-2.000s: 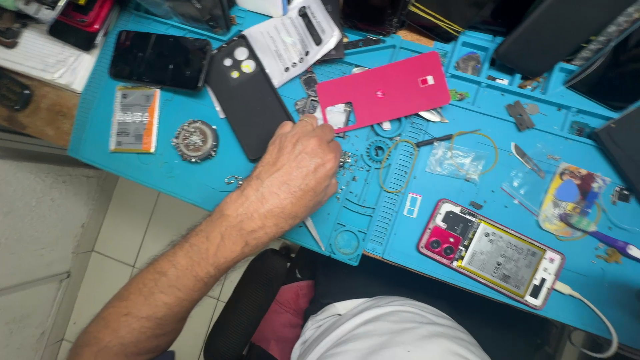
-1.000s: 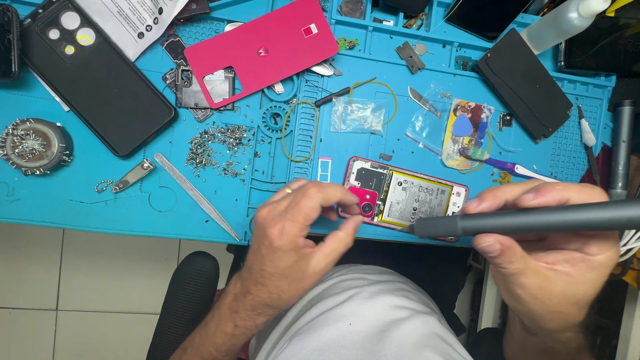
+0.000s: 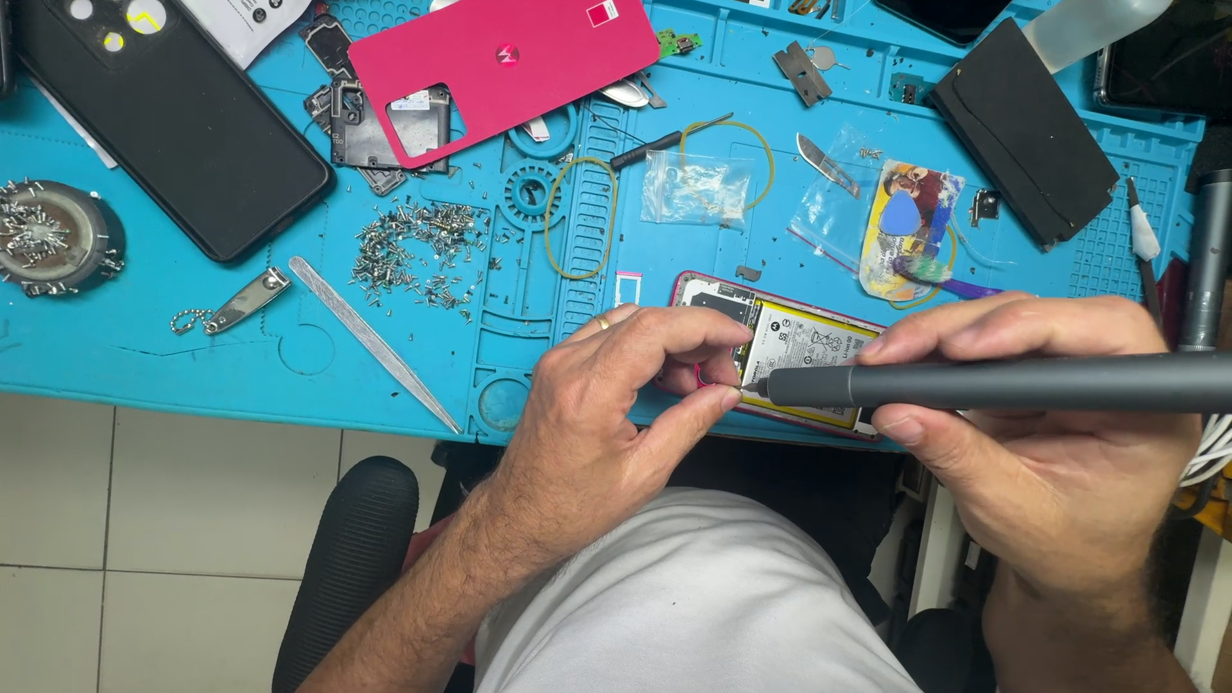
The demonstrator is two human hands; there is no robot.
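An opened smartphone (image 3: 808, 351) lies on the blue mat with its battery showing. My right hand (image 3: 1020, 433) grips a dark grey pen-shaped screwdriver (image 3: 1001, 383) level above the battery. Its tip meets the thumb and fingertips of my left hand (image 3: 626, 395), which are close together over the phone's camera end; whether a small screw is between them cannot be told. My left fingers cover most of the camera area. The pink phone back cover (image 3: 520, 58) lies further back on the mat. Many small screws (image 3: 419, 250) are heaped left of the phone.
On the left are a black phone case (image 3: 183, 125), a round magnet with screws (image 3: 53, 236), nail clippers (image 3: 247, 300) and a metal spudger (image 3: 375, 342). Behind the phone lie a small plastic bag (image 3: 695, 188), a curved blade (image 3: 826, 164), a brush (image 3: 948, 282) and a black case (image 3: 1025, 135).
My left hand has left the parts near the pink cover and come to the phone. The screwdriver in my right hand, in view one second ago, has its tip closer to my left fingertips.
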